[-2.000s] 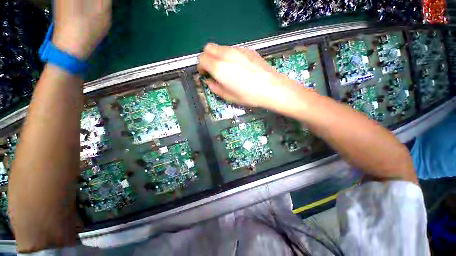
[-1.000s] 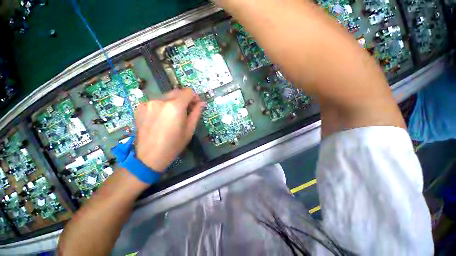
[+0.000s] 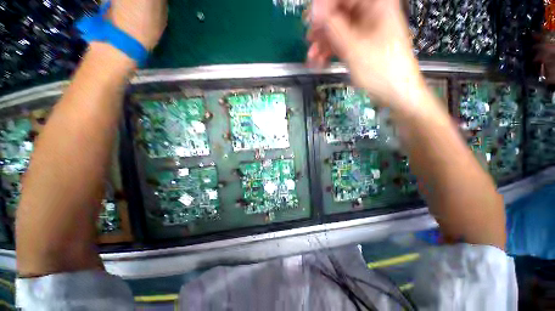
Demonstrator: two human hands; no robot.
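Note:
Green circuit boards (image 3: 258, 120) lie four to a grey-green carrier (image 3: 226, 163) in front of me. More carriers lie to the left and right. My left hand (image 3: 139, 21), with a blue wrist strap (image 3: 111, 35), is at the top left over the bench edge and is cut off by the picture's top. My right hand (image 3: 350, 27) is blurred at the top centre, beside the white component heap (image 3: 293, 5), with its fingers bent. Whether it holds anything cannot be told. My right forearm hides part of the carrier at the right.
A pale metal rail (image 3: 243, 71) runs behind the carriers and another (image 3: 243, 244) in front. A dark heap (image 3: 36, 39) is at the far left, a black-and-silver heap (image 3: 453, 27) at the right. Another person's hand (image 3: 546, 53) and blue sleeve (image 3: 535, 222) are at the right edge.
My left hand has moved from over the boards up to the top left. My right hand has come into view at the top centre. The view has shifted, with the carriers lower in the picture.

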